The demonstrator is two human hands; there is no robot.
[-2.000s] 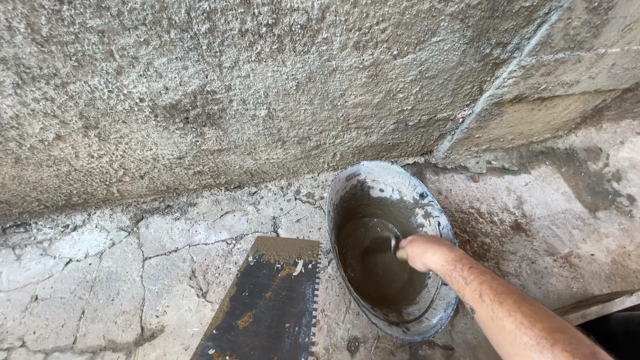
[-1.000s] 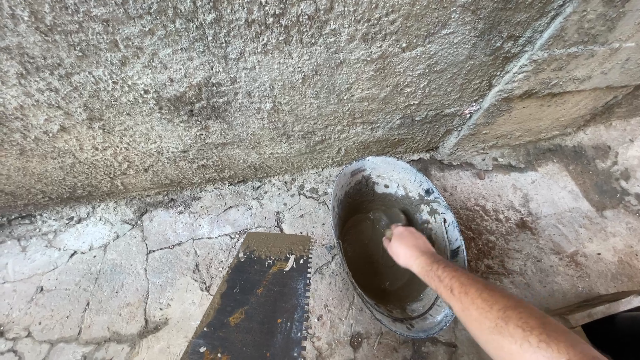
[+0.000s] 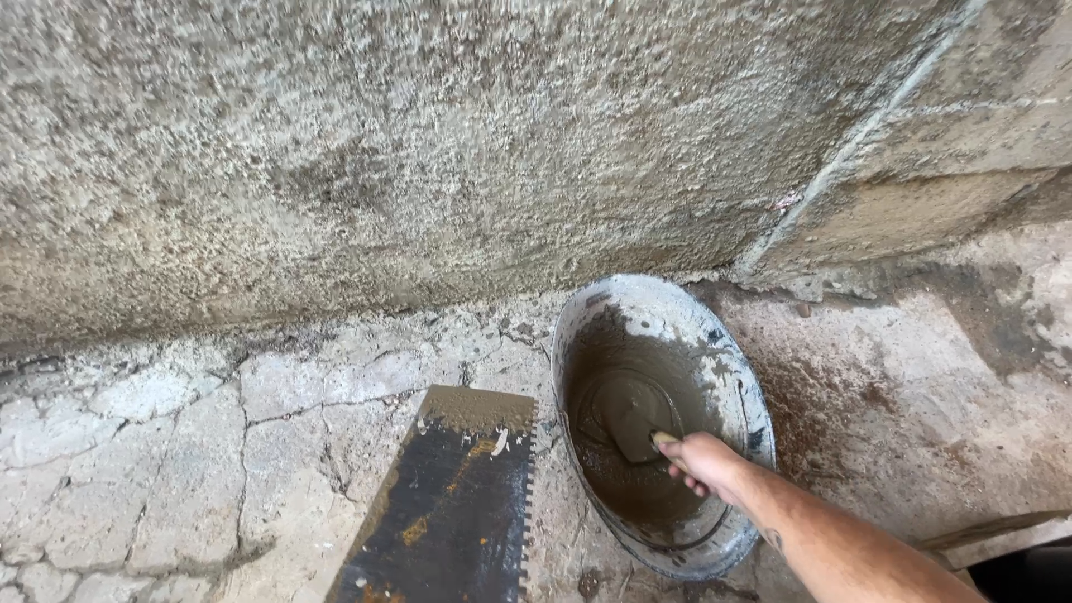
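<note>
My right hand [image 3: 702,466] grips the wooden handle of a trowel [image 3: 634,431] inside a mortar-smeared bucket [image 3: 657,293]. The trowel's blade lies flat on wet grey-brown mortar [image 3: 641,490] and is coated with it. Left of the bucket rests a dark metal blade with a toothed right edge [image 3: 448,494], which looks like a notched trowel or spreader; wet mortar covers its far end, and its near end runs out of view. My left hand is out of view.
A rough, mortar-coated wall [image 3: 402,167] rises behind the bucket, with a pale diagonal joint [image 3: 863,134] at right. The concrete floor [image 3: 184,469] is cracked. A board-like edge [image 3: 997,528] and something black [image 3: 1026,576] are at lower right.
My right hand has kept hold of the trowel and moved about inside the bucket. The blade, hidden in part behind the hand a second ago, now shows more fully on the mortar.
</note>
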